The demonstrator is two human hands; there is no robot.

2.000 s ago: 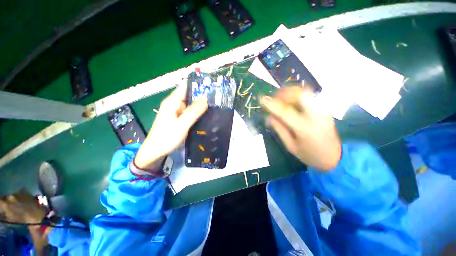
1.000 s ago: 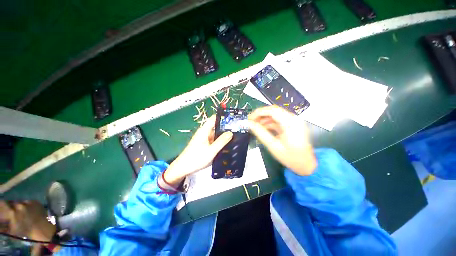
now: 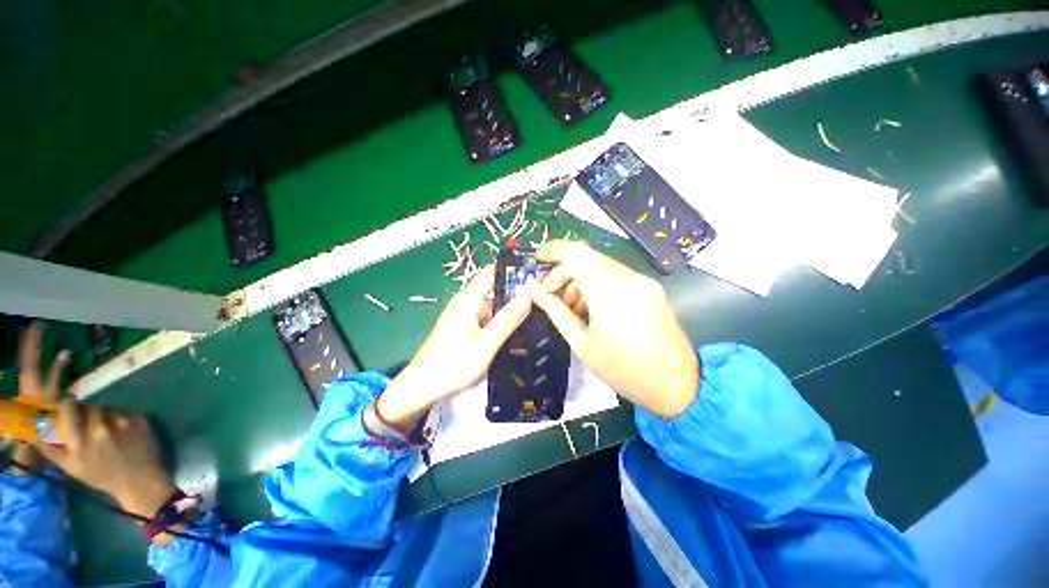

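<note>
A black phone mid-frame assembly (image 3: 529,365) is held upright in line with me, over white paper (image 3: 469,427). Its blue-silver circuit board (image 3: 523,276) is at the far end, with a small red tab (image 3: 514,244) at the edge. My left hand (image 3: 458,345) grips the phone's left side, thumb on the board's lower edge. My right hand (image 3: 610,322) has its thumb and fingertips together over the right part of the board. The fingertips hide part of the board; I cannot tell if they hold a small part.
Tan strips (image 3: 469,255) lie beyond the phone. Single phones lie at left (image 3: 313,345) and on fanned white paper (image 3: 794,207) at right (image 3: 646,207). More phones sit on the green conveyor beyond the pale rail (image 3: 380,236). A neighbour's hand (image 3: 115,454) holds a yellow-orange tool (image 3: 25,420) at far left.
My right hand has come in from the right onto the board, its fingertips now closer to my left thumb. The neighbour's hand has moved and now shows an orange tool. Conveyor phones have shifted.
</note>
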